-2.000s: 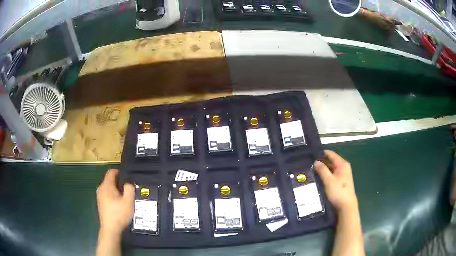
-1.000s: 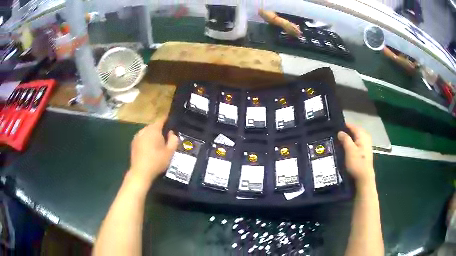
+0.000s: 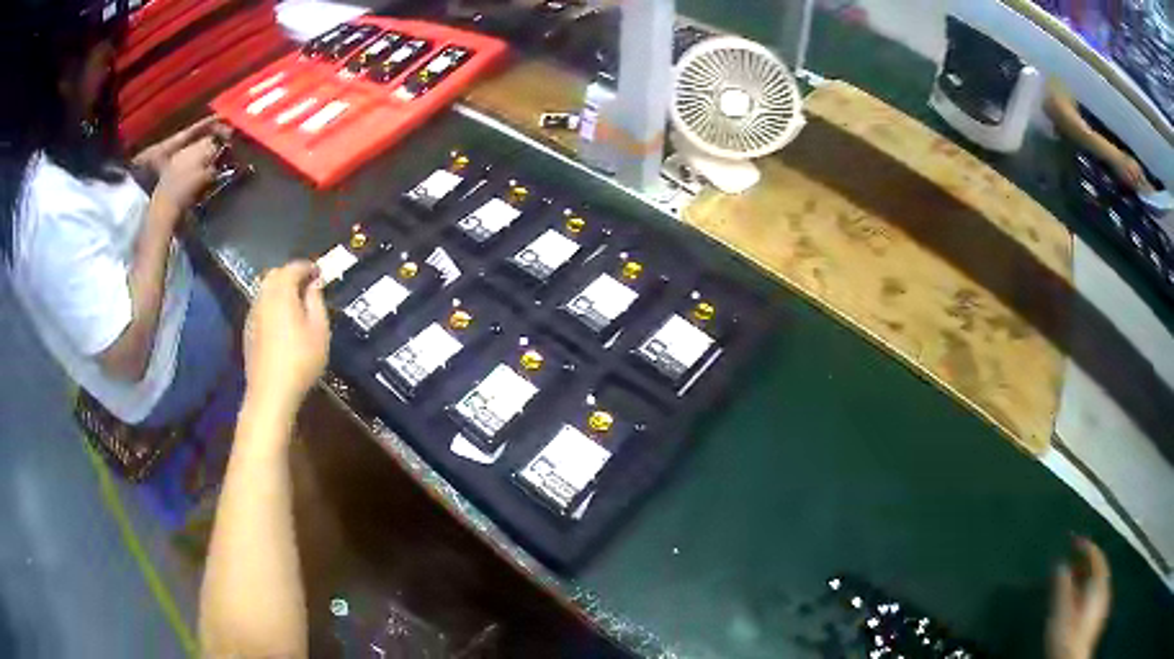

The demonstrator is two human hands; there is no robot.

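A black tray (image 3: 567, 547) lies diagonally on the green bench. Its two rows of five pockets hold black phone units with white printed areas and gold-yellow round marks, such as this phone unit (image 3: 567, 466). Pale slips show beside some units, one a white slip (image 3: 478, 448) at the near edge. My left hand (image 3: 290, 328) is at the tray's left near corner, fingers bent over its edge; the fingertips are partly hidden. My right hand (image 3: 1079, 603) is off the tray at the lower right, small and blurred, with nothing visible in it. Tiny loose parts (image 3: 901, 631) lie between it and the tray.
A seated person (image 3: 97, 277) works at the left, hands near a red tray (image 3: 328, 155) of similar units. A white fan (image 3: 736, 106) and post stand behind the black tray. A brown board (image 3: 901, 245) lies beyond, with a pale board (image 3: 1133, 438) at right. Another person's arm shows upper right.
The view has swung left. The tray has moved left along the bench, away from the loose parts, with my left hand at its end. My right hand has let go of the tray.
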